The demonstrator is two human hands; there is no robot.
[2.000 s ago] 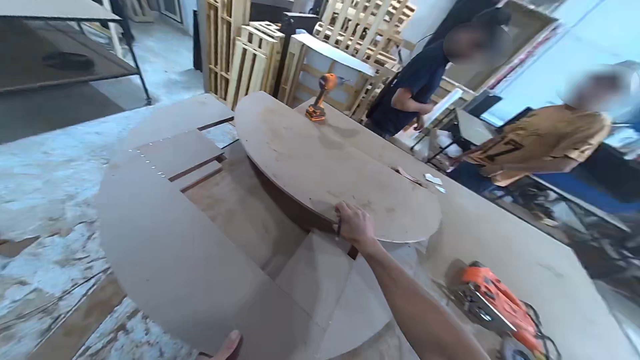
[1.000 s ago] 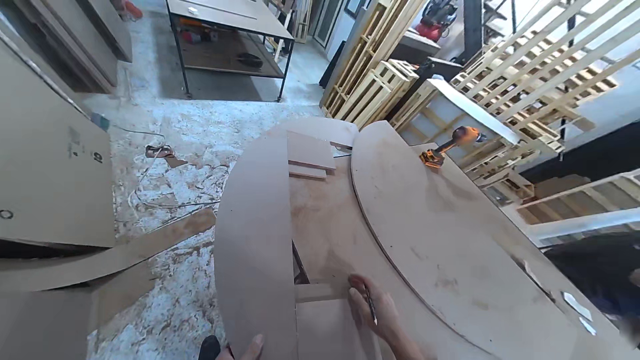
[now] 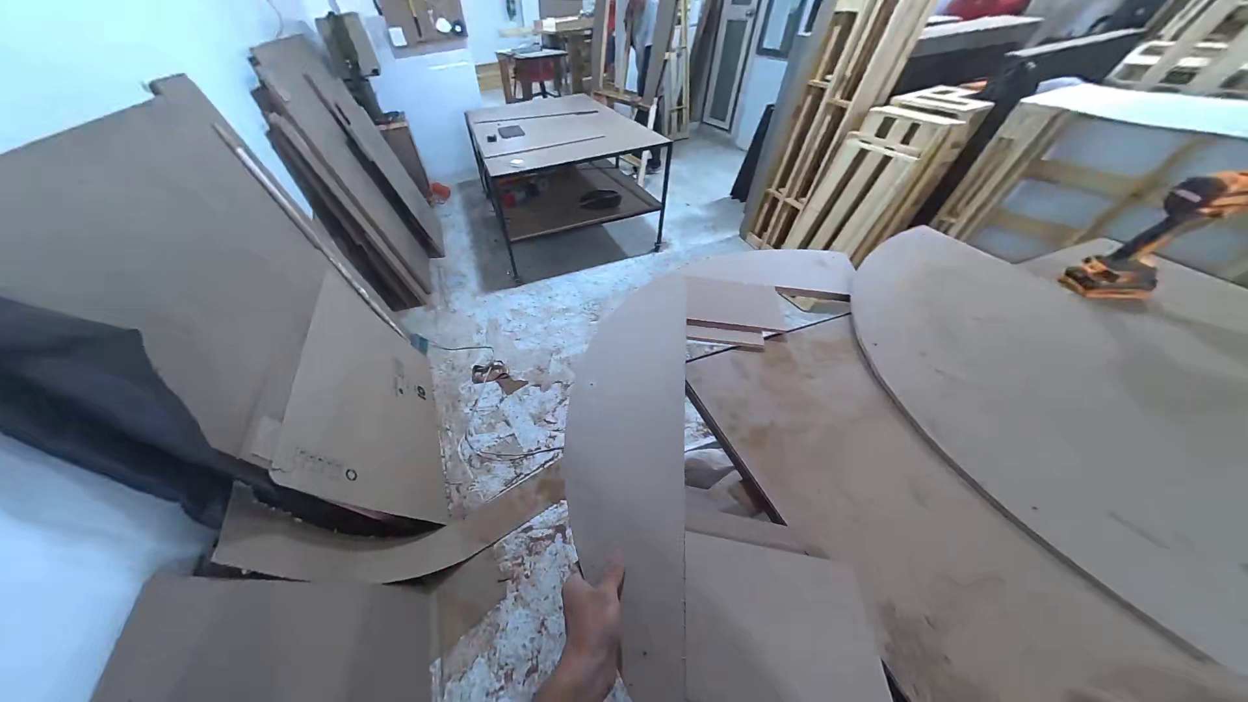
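With its thumb on top, my left hand [image 3: 592, 624] grips the outer edge of a curved brown fibreboard panel [image 3: 629, 419] near the bottom of the view. Straight board pieces [image 3: 731, 302] adjoin the panel's far end, and a flat rectangular board [image 3: 770, 619] lies against its inner side near me. To the right, a large board with a rounded edge [image 3: 1053, 409] lies on the worktable [image 3: 838, 429]. An orange and black cordless drill [image 3: 1141, 239] stands on its far part. My right hand is out of view.
Scraps and dust litter the floor [image 3: 526, 390], with a cable [image 3: 497, 453] across it. Large boards [image 3: 175, 244] lean at the left wall, and a long curved offcut [image 3: 390, 551] lies below them. Beyond are a metal-framed table [image 3: 565, 136] and wooden frames [image 3: 877, 166].
The view has swung strongly left. My right hand, earlier on the boards, has left the view. The people and the orange jigsaw seen two seconds ago are out of frame.
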